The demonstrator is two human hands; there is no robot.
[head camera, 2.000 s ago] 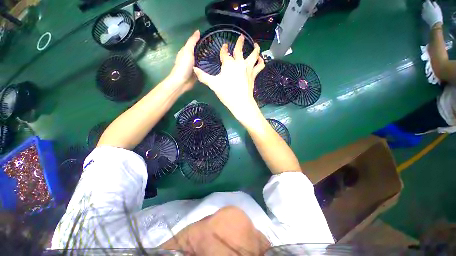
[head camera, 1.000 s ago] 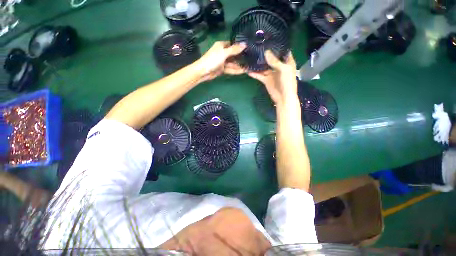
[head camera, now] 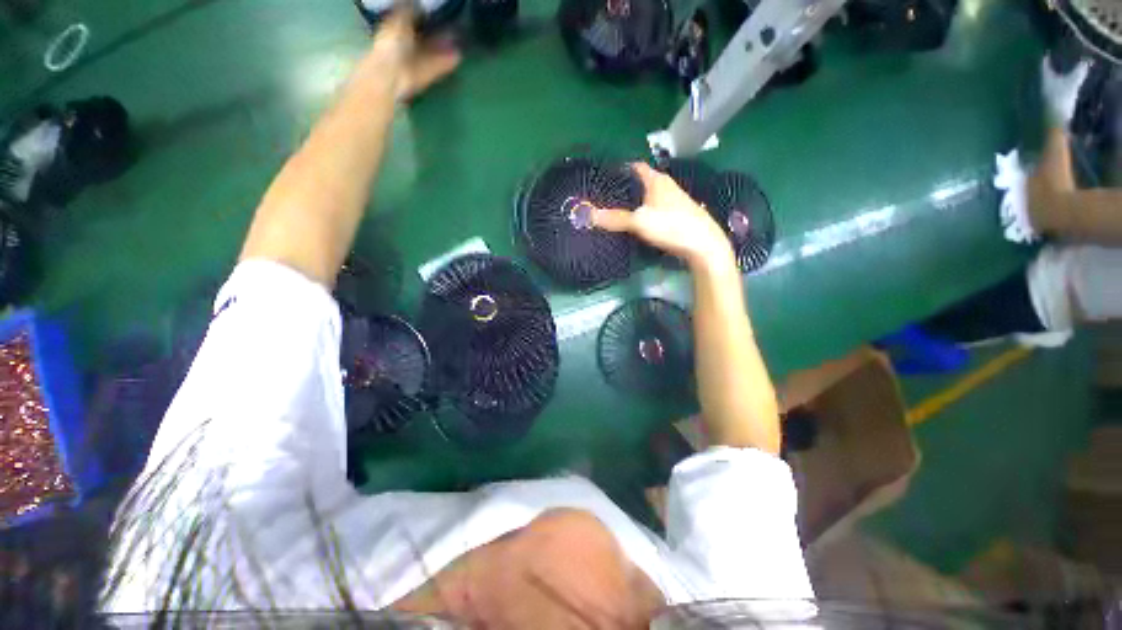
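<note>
My right hand has its thumb over the face of a black front grille near the centre badge and its fingers at the right rim. My left hand is blurred at the top edge, against a fan unit with a pale blade, cut off by the frame; its grip is unclear. A closed fan with a badge sits at the top centre. Overlapped front grilles lie nearer me. A single grille lies right of them, and another is partly behind my right hand.
A slanted grey metal post rises beyond my right hand. A blue parts bin with copper-red pieces is at left. An open carton is at lower right. A co-worker's arm and white-gloved hand are at far right.
My hands have separated from the closed fan, which now sits at the top centre. My left hand has moved up and left to another fan unit; my right hand has come down onto a grille.
</note>
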